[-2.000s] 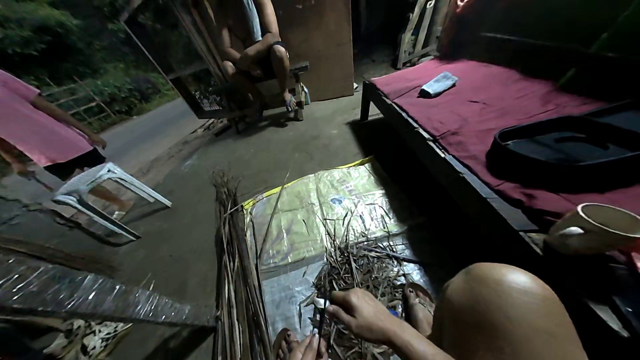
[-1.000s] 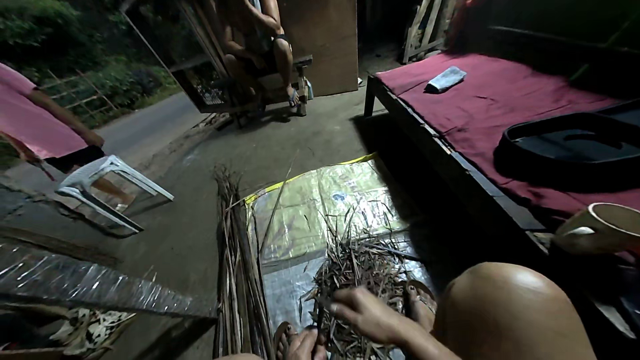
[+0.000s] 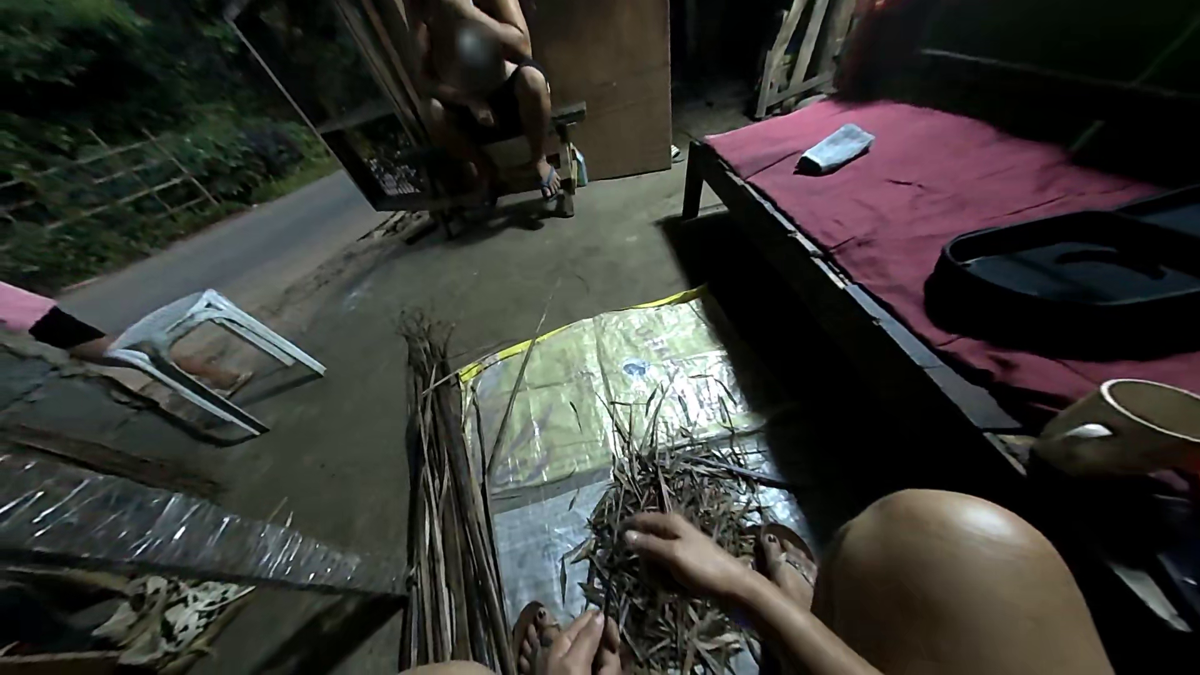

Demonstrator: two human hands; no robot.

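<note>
My right hand (image 3: pixel 684 553) hovers low over a heap of dry leaf strips (image 3: pixel 694 478), its fingers slightly curled; whether it holds a strip cannot be made out. At the bottom edge, beside my foot, the fingers of my left hand (image 3: pixel 579 647) are pinched around what looks like a thin dark strip (image 3: pixel 607 591). The heap lies between my sandalled feet on a plastic sack sheet (image 3: pixel 553 403) with a yellow edge. Along the sheet's left side runs a bundle of long dry stalks (image 3: pixel 436 497).
A low bed with a red cloth (image 3: pixel 900 187) stands right, bearing a black tray-like container (image 3: pixel 1059 281), a folded cloth (image 3: pixel 837 148) and a mug (image 3: pixel 1125 427). A white plastic chair (image 3: pixel 211 328) stands left. A person (image 3: pixel 487 84) sits ahead; another person's arm shows at left.
My right hand was beside my left two seconds ago, around a dark thin thing; it has since moved away, over the heap. The person in pink at left has moved mostly out of view.
</note>
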